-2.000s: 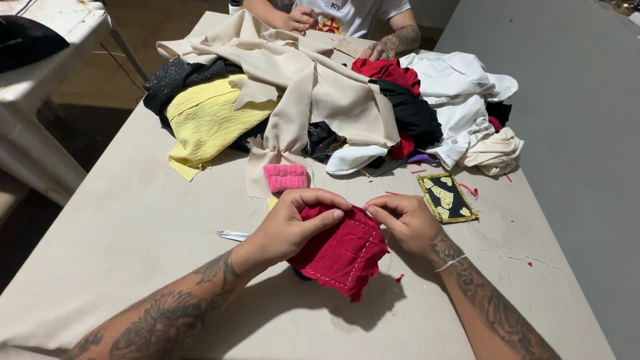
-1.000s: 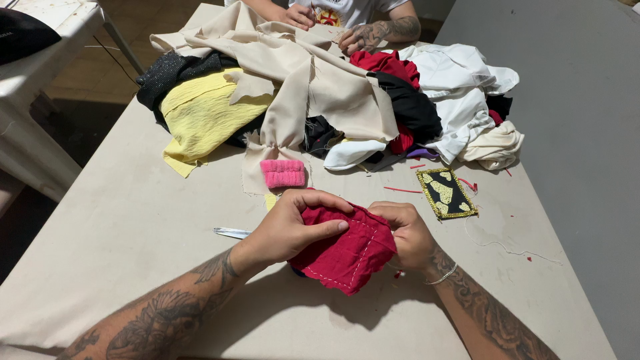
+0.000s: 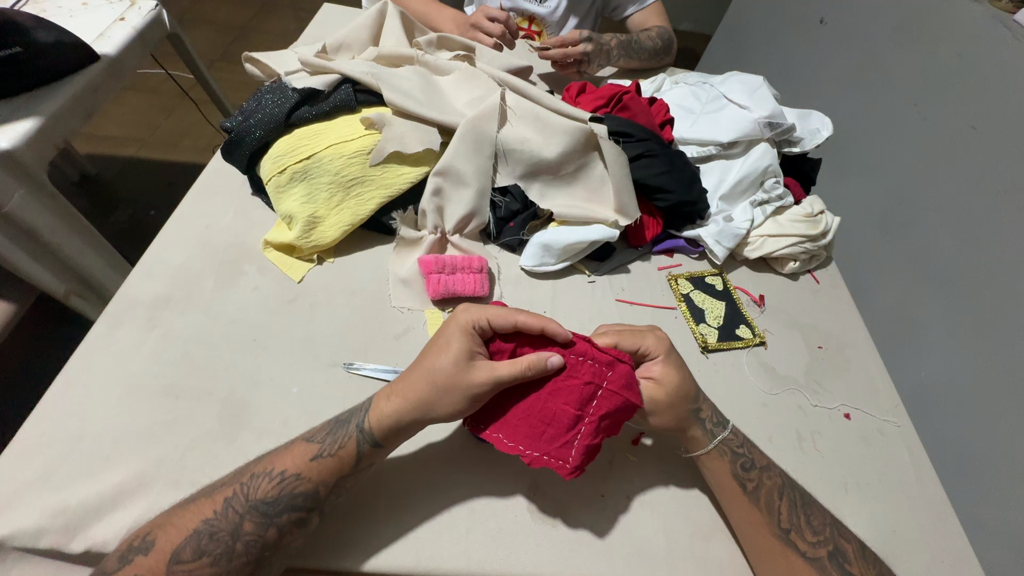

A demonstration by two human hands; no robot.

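Note:
A piece of red cloth (image 3: 552, 416) with lines of white running stitches hangs between my two hands above the table. My left hand (image 3: 480, 360) grips its upper left, the thumb lying on top of the cloth. Curled fingers of my right hand (image 3: 652, 372) hold the upper right edge; the fingertips are partly hidden behind the cloth. Silver metal blades (image 3: 372, 370), probably scissors, stick out beneath my left wrist. Beyond my left hand lies a pink terry band (image 3: 454, 277). A black patch with gold edging (image 3: 716, 310) lies beyond my right hand.
A heap of beige cloth (image 3: 456, 96), yellow cloth (image 3: 344, 168), white cloth (image 3: 728, 120) and black cloth (image 3: 656, 168) covers the far part of the table (image 3: 200, 336). Behind it, another person's hands (image 3: 572, 50) hold something small. Thread and red scraps lie at right.
My right hand has gone from a fingertip pinch at the cloth's top edge to a curled grip at its upper right. The other person's hands have come up closer together.

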